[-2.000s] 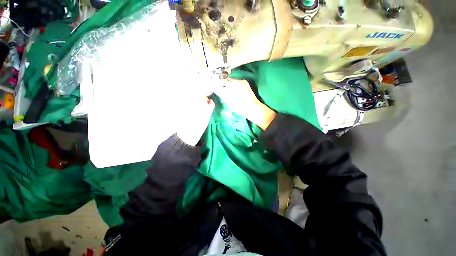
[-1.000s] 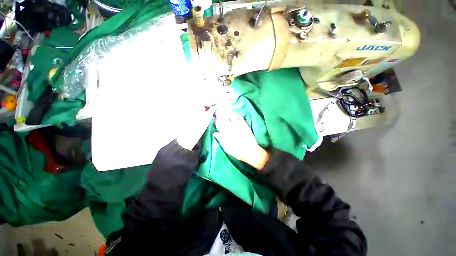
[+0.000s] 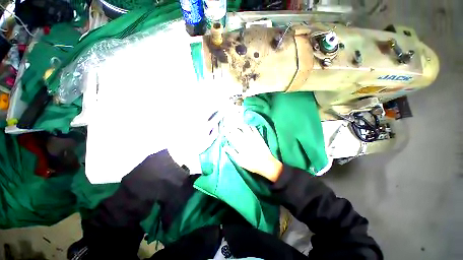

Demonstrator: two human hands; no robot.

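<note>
Green cloth [image 3: 297, 132] lies under the needle end of the cream sewing machine head [image 3: 274, 61] and hangs down over the lap. My right hand [image 3: 250, 151] lies on the cloth just below the needle end, fingers towards the needle; glare washes it out, and whether it grips the cloth cannot be told. My left hand [image 3: 195, 133] is left of it by the cloth's edge, almost lost in the glare of the white table [image 3: 127, 111]. Its fingers cannot be made out clearly. The presser foot and needle are hidden by glare.
A clear plastic bag [image 3: 76, 76] lies at the table's left edge. Green cloth piles [image 3: 30, 193] with a dark red item [image 3: 43, 157] are at left. A blue bottle [image 3: 192, 12] stands behind the head. Black looped scissor handles [image 3: 366, 127] lie at right beside metal parts.
The view has shifted, so the machine head sits lower. My right hand has drawn back from the needle since the oldest frame. My left forearm has swung outward to the left.
</note>
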